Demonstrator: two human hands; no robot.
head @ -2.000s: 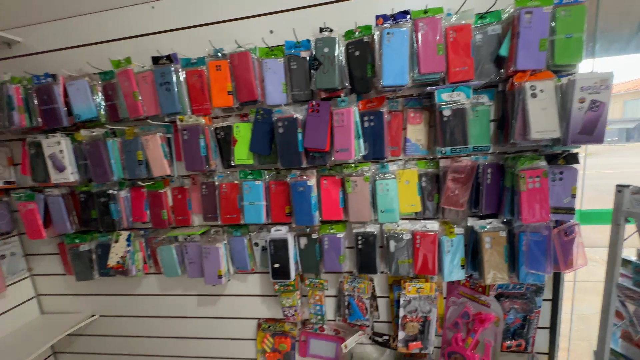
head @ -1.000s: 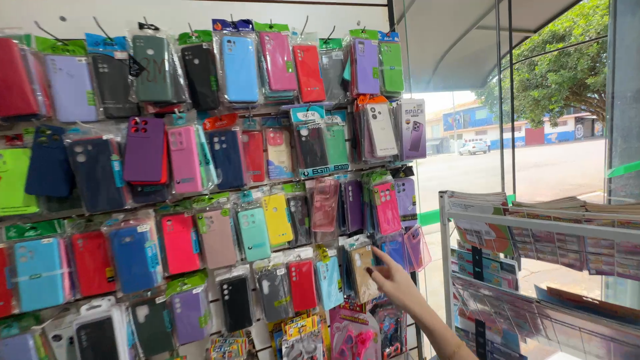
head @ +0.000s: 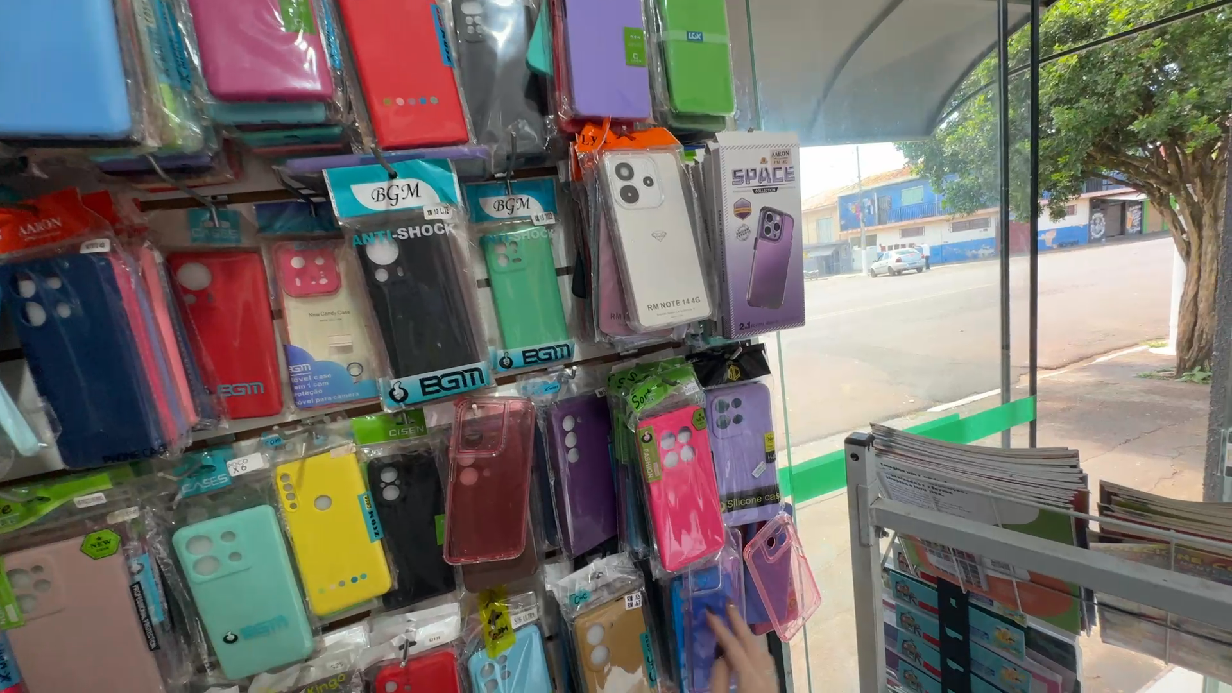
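My right hand (head: 741,656) is at the bottom edge, its fingers slightly spread and its fingertips at a blue phone case (head: 705,602) in clear wrap; no grip on it shows. Just right of the hand hangs a clear pink phone case (head: 784,576). Above it are a bright pink case (head: 681,489) and a lilac silicone case (head: 743,448). A tan case (head: 614,647) hangs to the left of the hand. Higher up are a clear case (head: 662,241) with an orange header and a purple boxed case (head: 762,236). My left hand is out of view.
Rows of packaged phone cases, among them a yellow one (head: 332,534) and a mint one (head: 243,589), hang from hooks on the slatted wall. At the right, a grey metal rack (head: 1049,556) holds magazines. A glass pane with a green stripe (head: 910,448) faces the street.
The view has swung right and come closer to the cases. My right hand, absent two seconds ago, was near the tan case a second ago and is now at the blue case.
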